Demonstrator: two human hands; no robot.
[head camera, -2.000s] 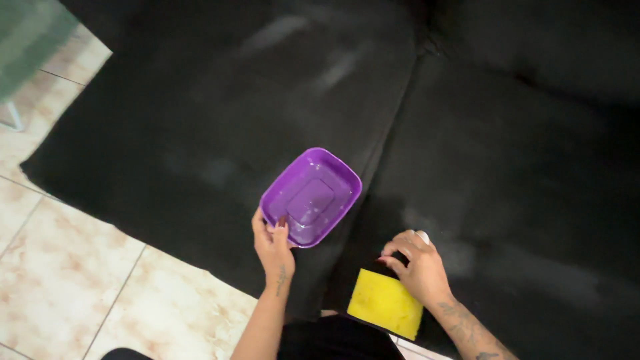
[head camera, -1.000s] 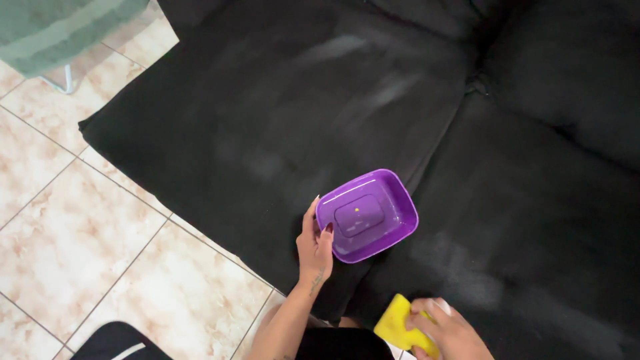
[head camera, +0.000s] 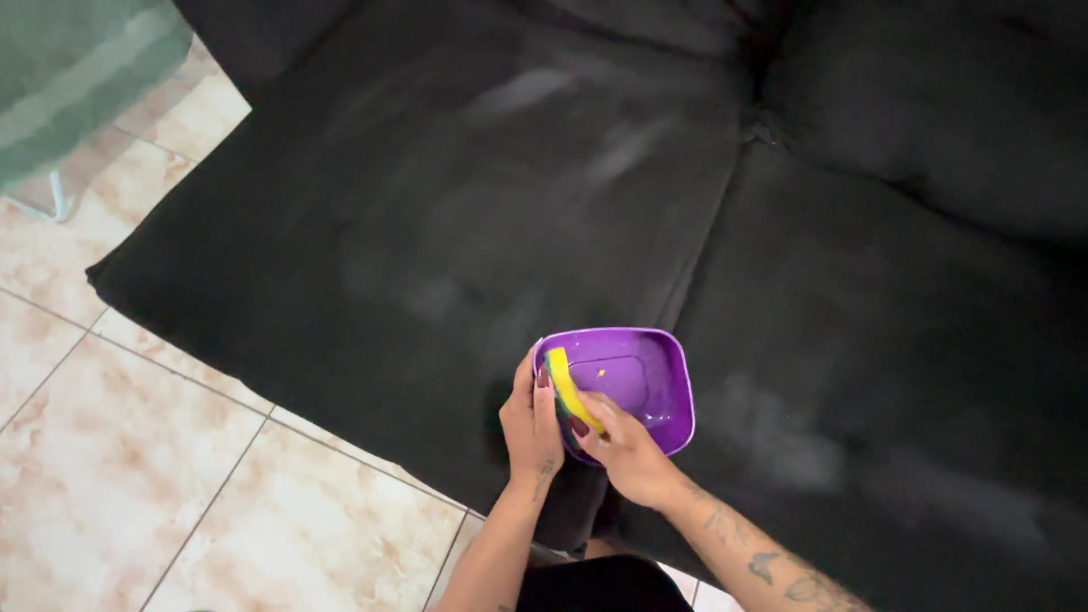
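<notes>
My left hand (head camera: 535, 425) grips the left side of a purple plastic container (head camera: 629, 382), its thumb over the rim. Inside the container's left part is a yellow and green sponge (head camera: 563, 382), pinched in my right hand (head camera: 620, 450). A little liquid and a small yellow bit show on the container's bottom. The container is held over the front of a black fabric sofa (head camera: 382, 229), near the seam between two seat cushions. Pale, whitish marks show on both cushions.
The sofa's backrest (head camera: 926, 102) rises at the upper right. Beige marbled floor tiles (head camera: 170, 450) run along the left and lower left. A green cloth-covered piece of furniture (head camera: 76, 76) with a white metal leg (head camera: 58, 195) stands at the upper left.
My right hand has brought the sponge from beside the sofa's front edge up into the purple container. My left hand still holds the container.
</notes>
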